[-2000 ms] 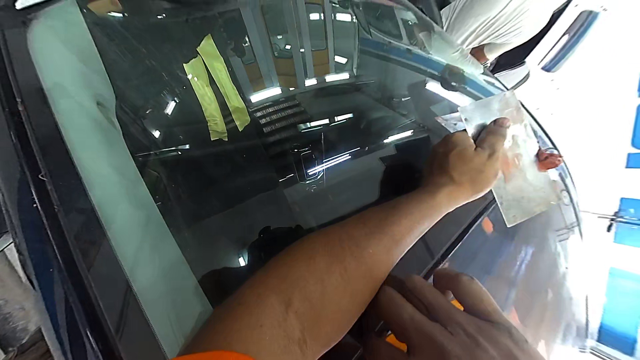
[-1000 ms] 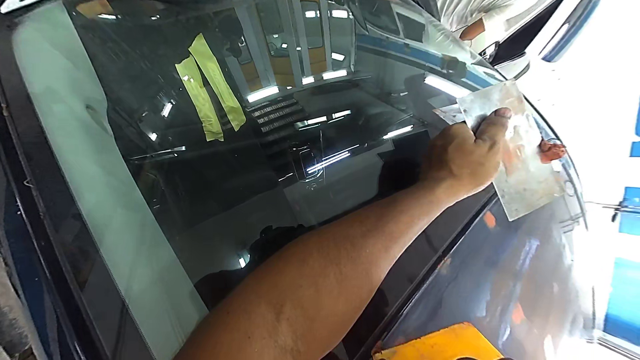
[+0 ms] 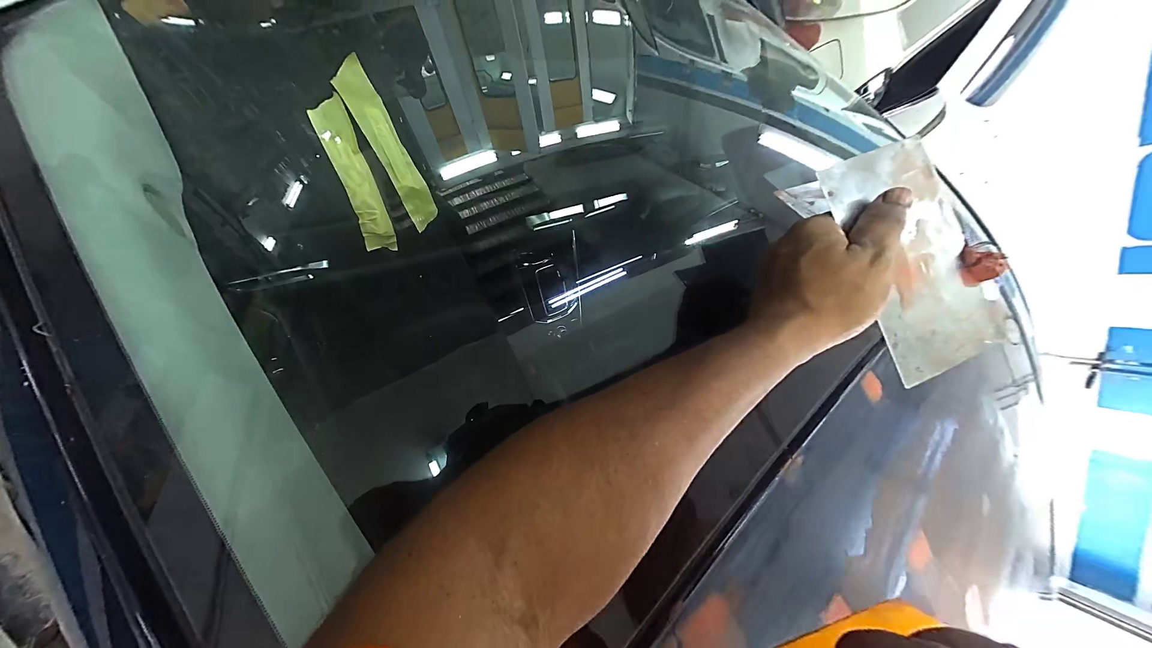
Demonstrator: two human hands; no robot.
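My left hand (image 3: 828, 274) grips a thin, pale, smeared mixing plate (image 3: 954, 315) by its near edge, the thumb lying on top. A lump of reddish-orange putty (image 3: 981, 263) sits at the plate's far side, and fainter smears mark its middle. At the bottom edge, the dark fingers of my right hand (image 3: 927, 639) lie on an orange flat spreader (image 3: 864, 621); most of that hand is cut off. Below the plate, a dark glossy car panel (image 3: 864, 486) carries several reddish-orange patches.
Car glass (image 3: 540, 360) with strong reflections spans the middle. Two strips of yellow-green masking tape (image 3: 382, 148) are stuck on it. A pale green band (image 3: 162, 297) runs down its left side. A side mirror (image 3: 918, 112) of another vehicle stands at upper right.
My right hand has moved down toward the bottom edge since two seconds ago, uncovering more of the orange spreader. The other person's hand at the top has left view. My left hand keeps its hold on the plate.
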